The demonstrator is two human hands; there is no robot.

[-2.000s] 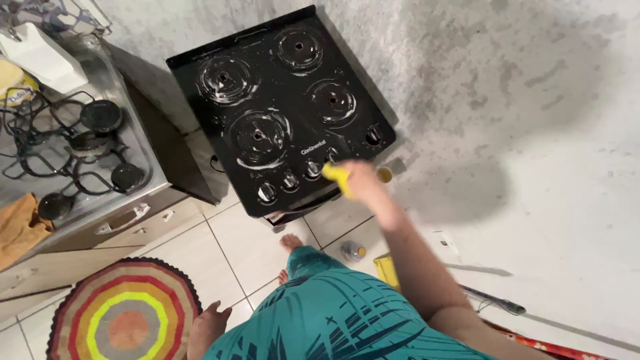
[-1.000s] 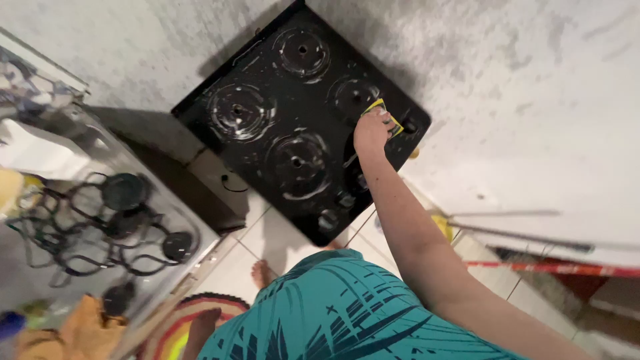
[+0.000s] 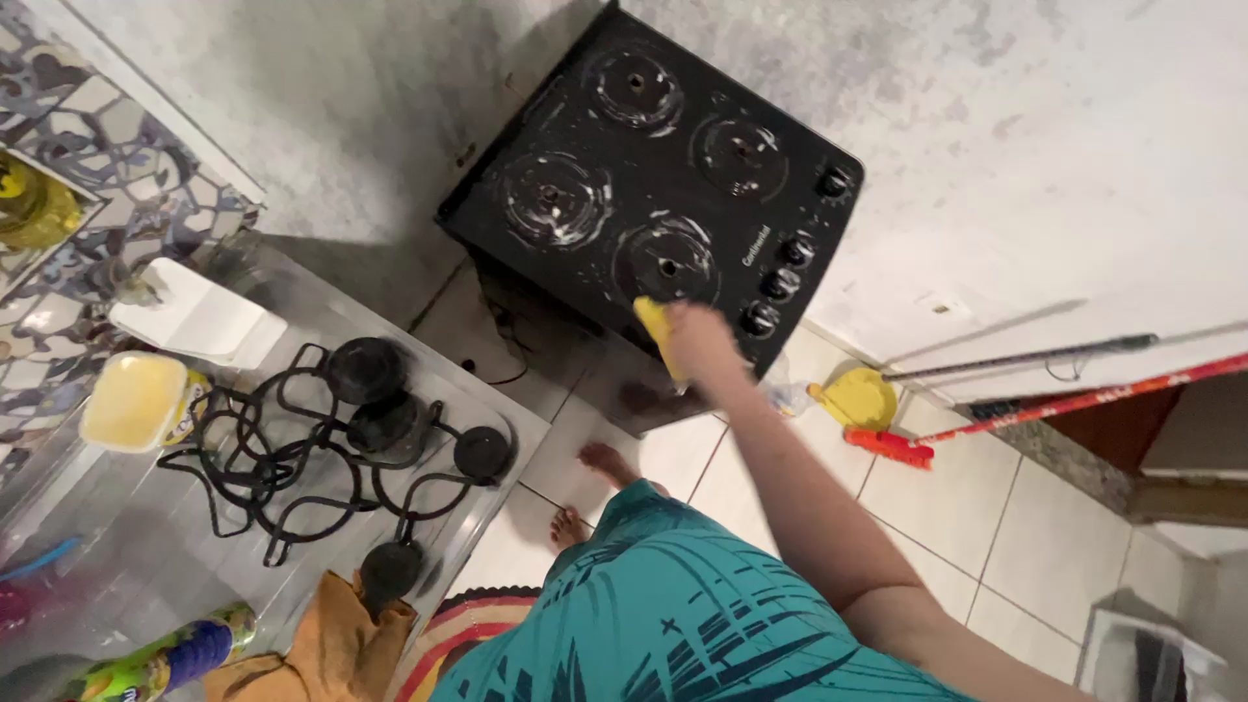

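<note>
A black Continental stove [image 3: 624,185] has white suds smeared around its several bare burner wells. My right hand [image 3: 704,346], blurred, is closed on a yellow sponge [image 3: 658,331] at the stove's front left corner, beside the lower burner well. Control knobs [image 3: 780,285] run along the stove's front edge, to the right of the hand. My left hand is out of the picture. Black pan supports [image 3: 312,487] and burner caps [image 3: 483,452] lie in a pile on the steel sink counter at the left.
On the counter [image 3: 107,526] are a white container [image 3: 195,317], a yellow-filled tub [image 3: 134,402], an orange cloth [image 3: 336,639] and a green-and-purple bottle [image 3: 175,658]. A yellow dustpan [image 3: 860,398] and a red broom [image 3: 889,448] lean at the right wall. A round striped rug [image 3: 468,634] lies below.
My right hand has moved with the sponge from the stove's right front corner to its left front edge. My left hand, partly seen low in the earlier frames, is out of view. The view has turned.
</note>
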